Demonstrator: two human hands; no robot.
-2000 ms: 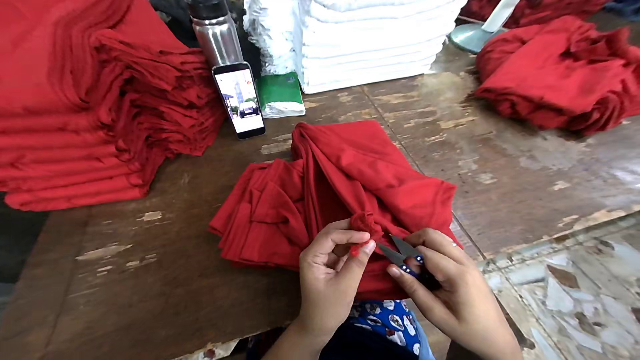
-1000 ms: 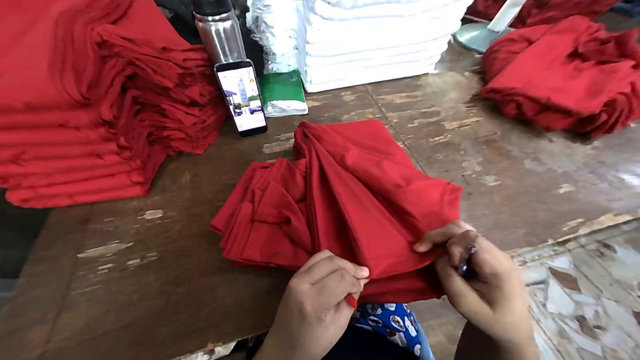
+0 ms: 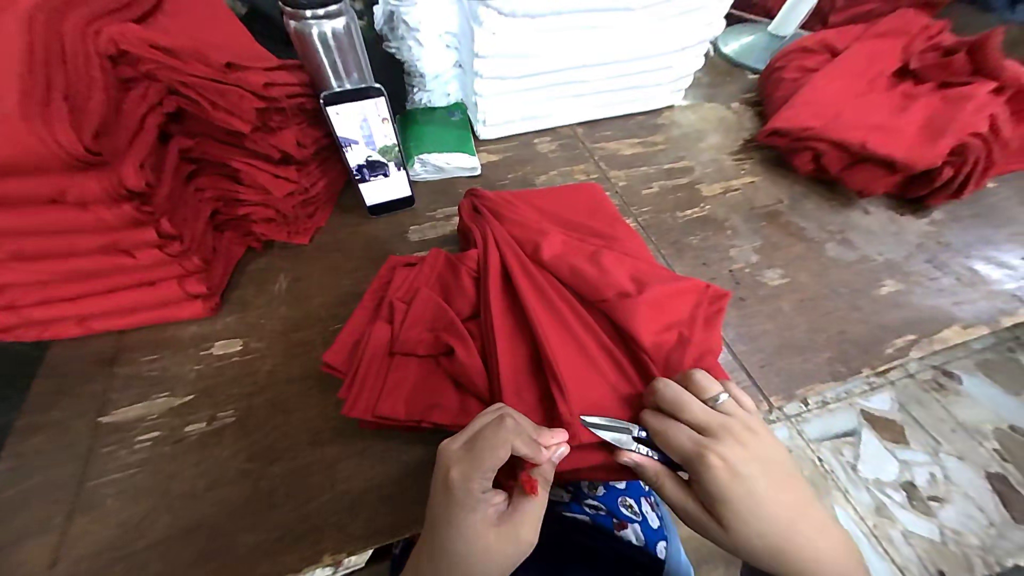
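Note:
A red fabric garment (image 3: pixel 560 304) lies bunched in folds near the table's front edge. My left hand (image 3: pixel 500 472) pinches its lower edge between thumb and fingertips, and a small red scrap (image 3: pixel 528 482) shows below the thumb. In my right hand (image 3: pixel 712 456), which wears a ring, is a pair of thread snips (image 3: pixel 620 432). Their metal blades point left, just right of my left fingertips and over the red cloth. The handles are mostly hidden by my fingers.
Stacked red cloth (image 3: pixel 104 264) fills the left. A phone (image 3: pixel 368 152) leans by a steel bottle (image 3: pixel 328 48), near a green and white packet (image 3: pixel 438 144). Behind stand white folded cloths (image 3: pixel 584 64); another red pile (image 3: pixel 888 112) lies right, near a pale round base (image 3: pixel 756 44).
The snips' blades, mostly hidden in my right hand a second ago, now show beside my left fingertips. My right fingers have left the cloth edge they were pinching.

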